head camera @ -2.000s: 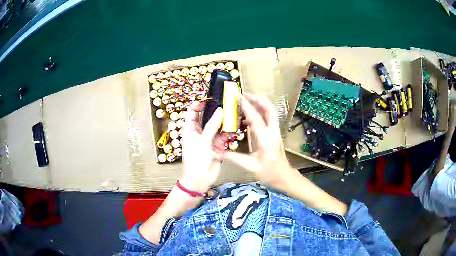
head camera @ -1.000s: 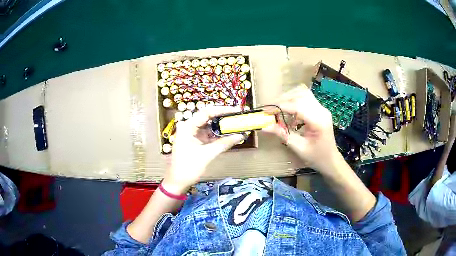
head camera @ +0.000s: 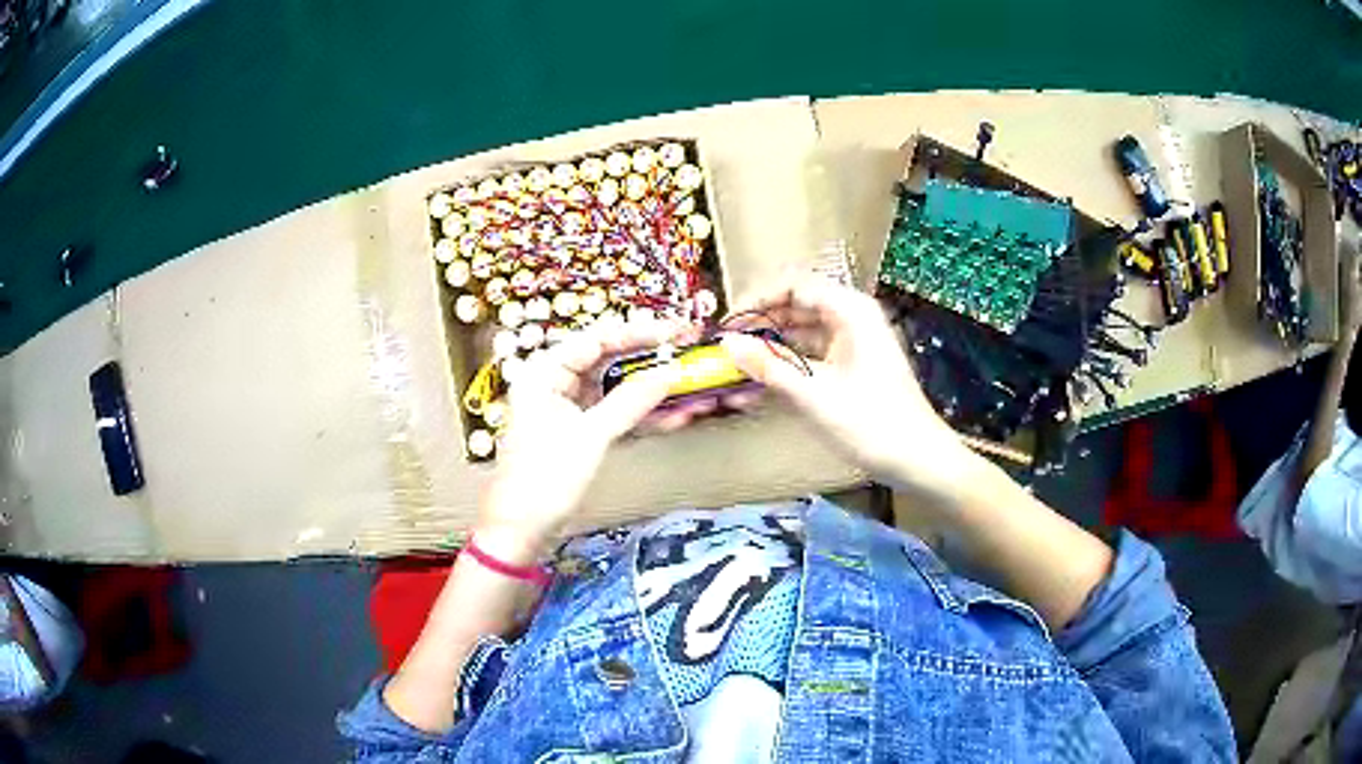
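A black plastic case with a yellow battery in it is held level between my two hands, above the front right part of the battery box. My left hand grips its left end, thumb in front. My right hand is at its right end, fingers on the battery and the dark wires that loop there. The fingers hide both ends of the case. The battery box holds rows of upright cells with red and dark wires over them. One yellow cell leans at its left side.
A board box with green panels and black cables stands to the right. Cases with batteries lie farther right, beside a neighbour's box. A black case lies far left. Green belt runs behind.
The battery was beside the case, then laid in it as the case turned level. Now my right hand has closed in over the battery's right end. The view has shifted slightly.
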